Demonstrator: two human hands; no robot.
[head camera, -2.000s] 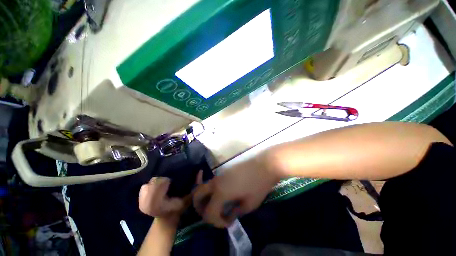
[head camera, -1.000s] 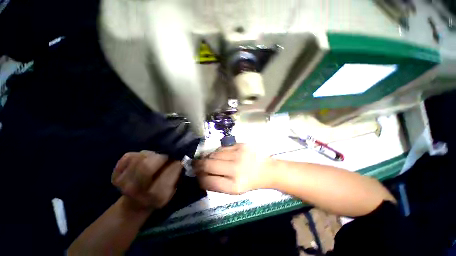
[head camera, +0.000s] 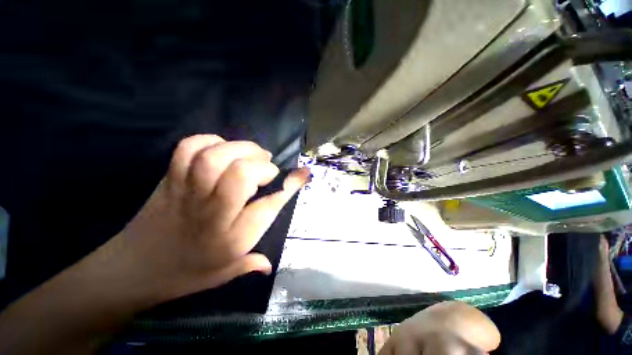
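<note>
The black garment (head camera: 104, 83) spreads over the left side, its edge running down from the needle area across the white machine bed (head camera: 360, 267). My left hand (head camera: 222, 201) rests on it with curled fingers; one fingertip reaches the cloth edge beside the presser foot (head camera: 346, 161). Whether it pinches cloth is hidden. My right hand (head camera: 443, 329) is at the table's front edge, cut off by the bottom of the picture, its fingers mostly hidden. Red-handled thread snips (head camera: 434, 246) lie on the bed.
The cream machine head (head camera: 416, 62) leans over the bed, with a curved guard (head camera: 499, 184) and a black ribbed knob (head camera: 391, 212). The green control panel (head camera: 575, 201) is at right. A green measuring strip (head camera: 332, 315) lines the front edge. Another person's arm (head camera: 607, 291) shows far right.
The view has swung towards the needle side. The hands, close together before, are now apart: the left is on the cloth near the foot, the right down at the front edge.
</note>
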